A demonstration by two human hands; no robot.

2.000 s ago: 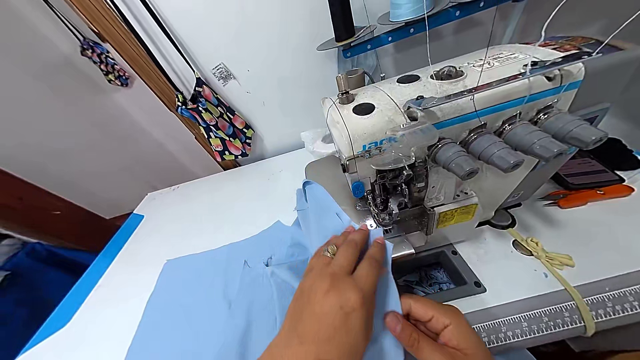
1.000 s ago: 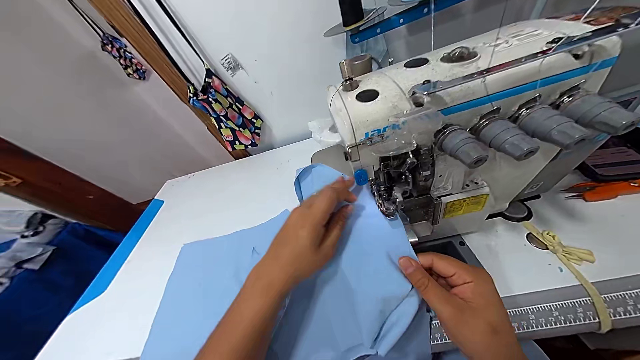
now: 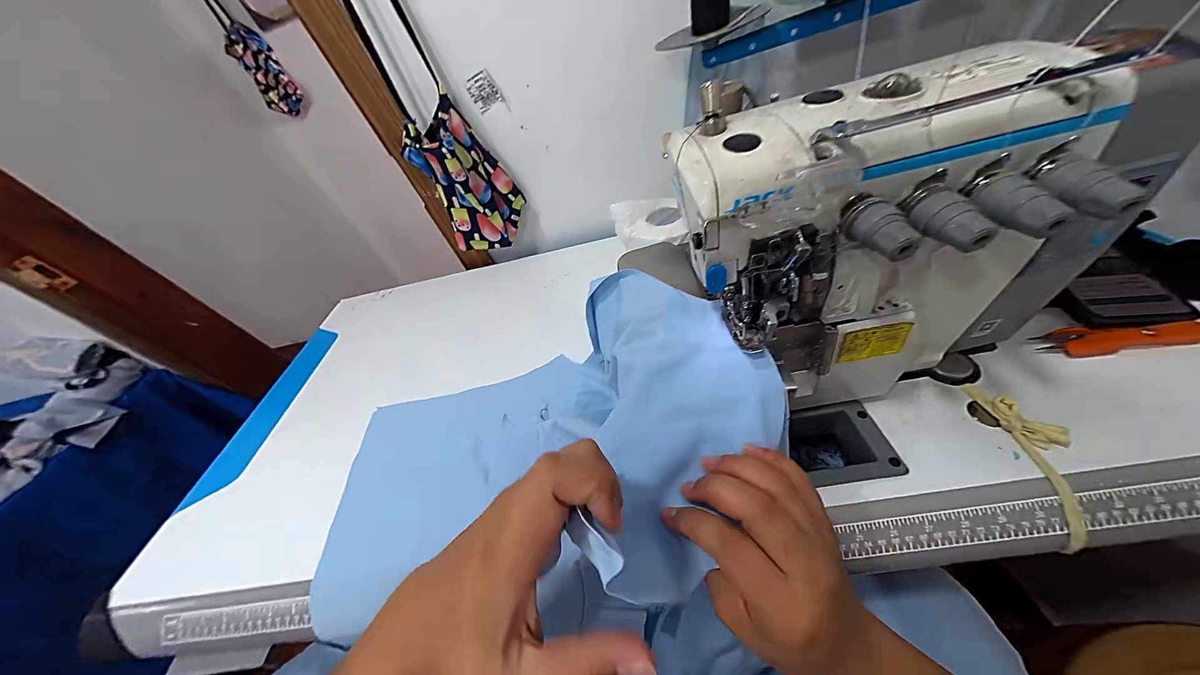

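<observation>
Light blue fabric [image 3: 684,375] lies over the white table, its far right edge at the presser foot of a Jack overlock sewing machine [image 3: 778,291]. Below the machine head, my left hand [image 3: 525,534] has a folded edge of the fabric at its bent index finger, the thumb held apart lower down. Across from it, my right hand [image 3: 778,544] rests on the fabric near its right edge, fingers bent. Part of the fabric hangs over the table's front edge. The needle area is partly covered by machine parts.
A measuring tape strip [image 3: 975,525] runs along the table's front edge. A yellow tied cord [image 3: 1031,436], orange-handled snips [image 3: 1125,337] and a dark phone-like object [image 3: 1130,298] are at the right. An opening with scraps [image 3: 825,455] sits below the machine. Patterned fabric pieces [image 3: 473,183] hang behind.
My left hand has come back from beside the presser foot toward the table's front edge, onto a fold of the fabric. My right hand has shifted from the fabric's right edge onto its surface.
</observation>
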